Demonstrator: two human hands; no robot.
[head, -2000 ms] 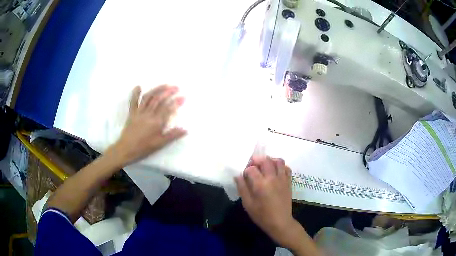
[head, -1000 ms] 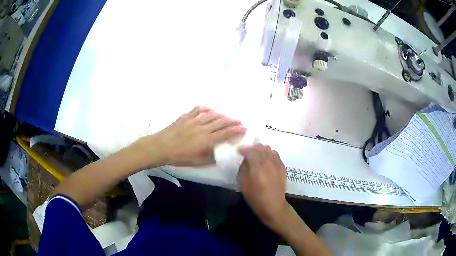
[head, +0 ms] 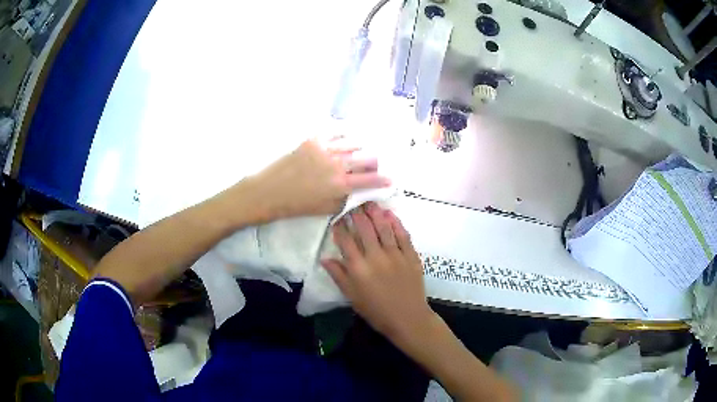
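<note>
A limp white garment piece [head: 295, 245] lies over the front edge of the white table, bunched into folds, with part hanging down. My left hand [head: 334, 177] lies flat on its upper part, fingers pointing right and partly washed out by glare. My right hand [head: 377, 255] is just below and touches the folded cloth with its fingertips. The cloth edge rises between the two hands. The sewing machine's needle area [head: 448, 129] is up and to the right of both hands, with no cloth seen under it. The cloth's far outline is lost in glare.
The machine arm [head: 550, 78] spans the upper right. Black-handled scissors [head: 583, 188] lie under it. A spec sheet [head: 648, 228] with a green line is at the right. A printed ruler [head: 519, 281] runs along the front edge. Loose white cloth [head: 593, 373] hangs below. A blue surface [head: 75, 110] is at left.
My left hand moved right, towards my right hand. The cloth is now bunched and folded at the table's front edge. The view has shifted slightly, so the machine sits further left.
</note>
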